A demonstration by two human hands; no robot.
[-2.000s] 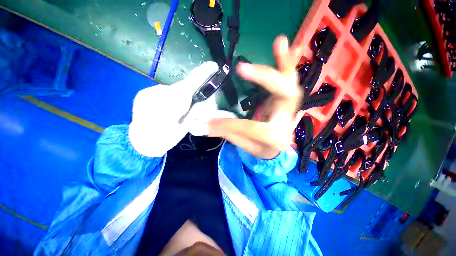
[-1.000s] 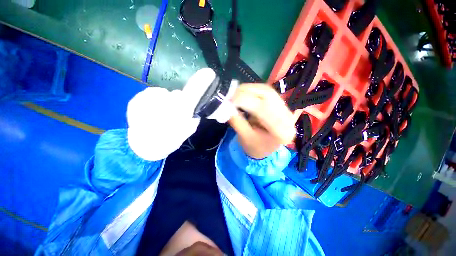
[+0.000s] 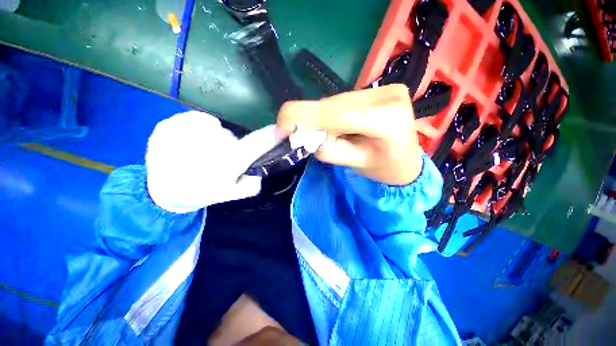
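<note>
My left hand (image 3: 196, 162), in a white glove, holds a black smartwatch (image 3: 273, 161) by its edge in front of my chest. The watch is tilted and partly hidden by the glove and fingers. My right hand (image 3: 371, 132), bare-looking, pinches a small white cloth (image 3: 309, 140) against the upper right end of the watch. A black strap (image 3: 317, 70) shows beyond my hands. I cannot tell if it belongs to the held watch.
A second watch (image 3: 244, 8) lies on the green bench, cut by the top edge, its strap towards me. A loose film's orange tab (image 3: 174, 23) lies left of a blue line (image 3: 181, 51). A red-orange tray (image 3: 466, 42) with black watches stands at the right.
My right hand has closed from spread fingers onto the white cloth at the watch. Both hands have shifted slightly. The second watch and the film sit higher and further left in view.
</note>
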